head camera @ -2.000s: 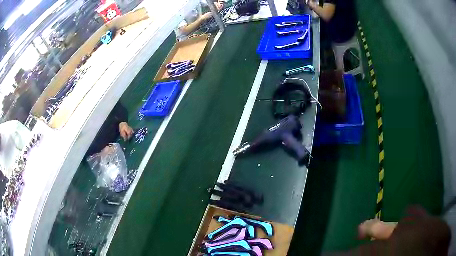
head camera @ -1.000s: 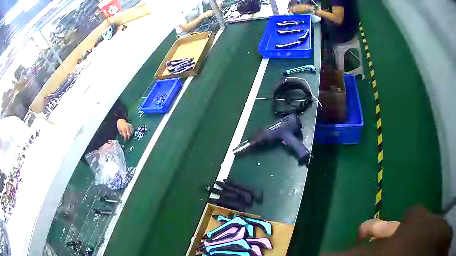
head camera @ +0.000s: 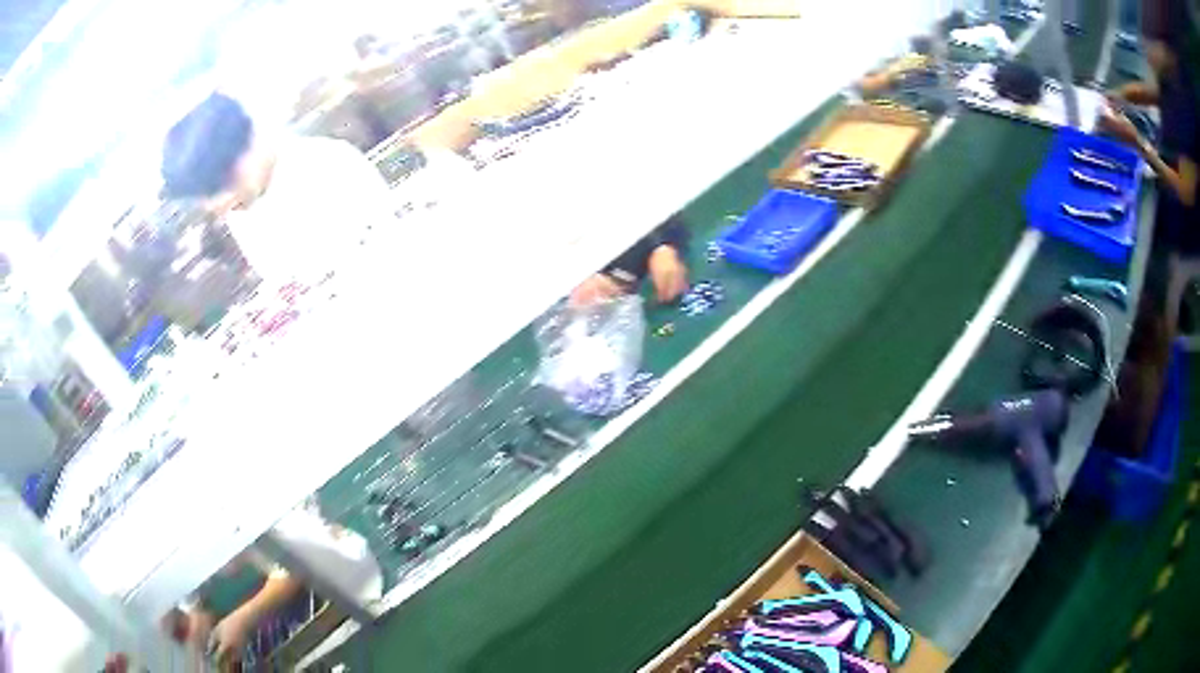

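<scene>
Neither of my hands is in view. Nearest in front of me, a brown carton [head camera: 925, 653] is cut off by the lower edge. It holds several curved handle shells [head camera: 790, 628] in turquoise, pink and black. Just behind it, several dark elongated pieces [head camera: 873, 529] lie on the dark green bench. Farther along lies a dark pistol-shaped tool, likely a heat gun [head camera: 1020, 434], with its metal nozzle towards the belt. A coiled black cord [head camera: 1063, 345] lies beyond it.
A green conveyor belt [head camera: 737, 434] runs diagonally. A blue bin of shells [head camera: 1082, 197] stands at the far right. Across the belt are a carton [head camera: 895, 132], a blue bin [head camera: 779, 232], a clear bag [head camera: 590, 355] and a worker's hand [head camera: 669, 274]. Another person's arms [head camera: 257, 611] show lower left.
The view has swung left, so the bench things appear farther right and tilted. The blurred hand at the lower right is no longer in the picture. More workers show at the left.
</scene>
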